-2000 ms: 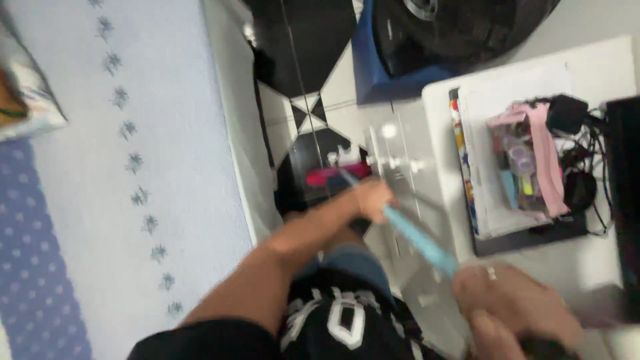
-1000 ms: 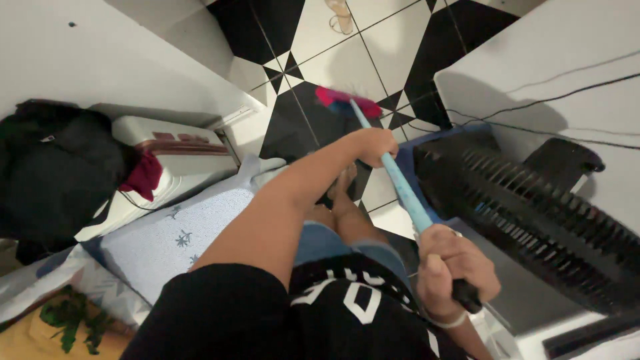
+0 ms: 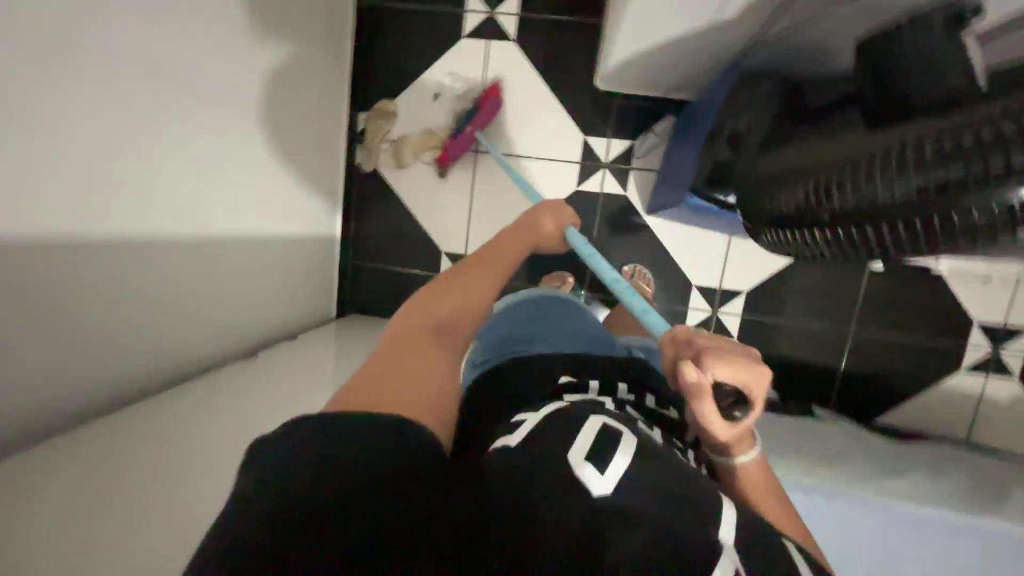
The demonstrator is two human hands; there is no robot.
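A broom with a light blue handle runs slantwise from the lower right up to its pink head on the floor. My left hand is closed around the middle of the handle. Up near its black end cap, my right hand grips the handle, with a pale band at the wrist. The broom head touches or nearly touches a pair of beige sandals by the wall. Some whitish debris lies just beyond the head; blur hides what it is.
Black and white floor tiles surround my feet. A large black fan stands at the right, beside a blue object. White furniture is at the upper right, a white wall at the left, and light bedding at the lower right.
The view has turned a lot. The broom head is now beside the sandals, which lay apart from it one second ago. Both hands have kept hold of the handle.
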